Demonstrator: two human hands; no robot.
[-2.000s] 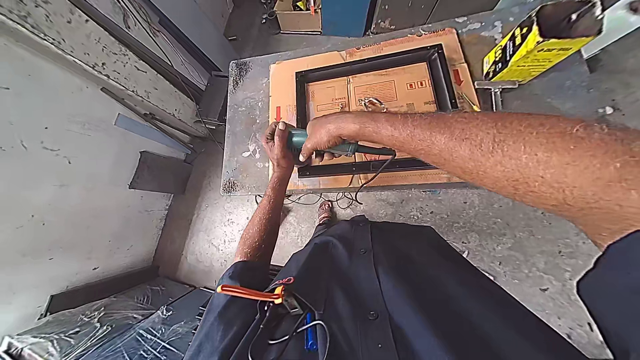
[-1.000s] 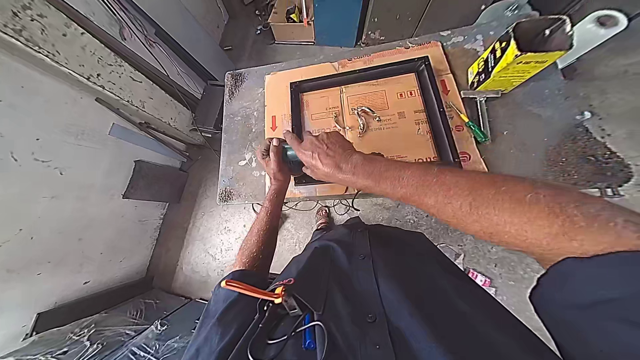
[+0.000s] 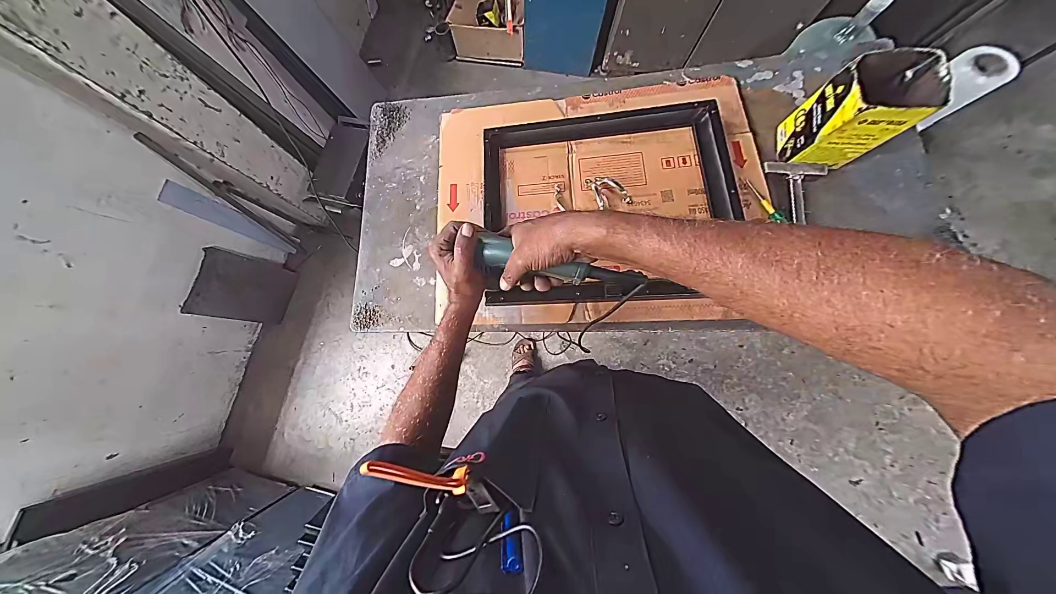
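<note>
A green corded power tool (image 3: pixel 495 252), its working end hidden, lies across the near left corner of a black rectangular metal frame (image 3: pixel 606 124). My left hand (image 3: pixel 459 257) is closed around the tool's left end. My right hand (image 3: pixel 540 252) grips its body, with the cord running off to the right. The frame rests on flattened cardboard (image 3: pixel 462 157) on a worn metal-topped table (image 3: pixel 404 190). Inside the frame lie small shiny metal pieces (image 3: pixel 609 191). A screwdriver with a green and yellow handle (image 3: pixel 774 213) is right of the frame, beside a metal T-shaped piece (image 3: pixel 796 186).
A yellow and black box (image 3: pixel 858 115) stands at the table's far right, by a pale metal part with a hole (image 3: pixel 986 74). The cord (image 3: pixel 610 318) loops over the near edge. Sheets (image 3: pixel 235 285) lean on the left wall; a carton (image 3: pixel 488 41) sits beyond the table.
The tool, stretched out rightward two seconds ago, was mostly covered by my hands one second ago; now its body and cord show again. My right hand has changed its hold on it.
</note>
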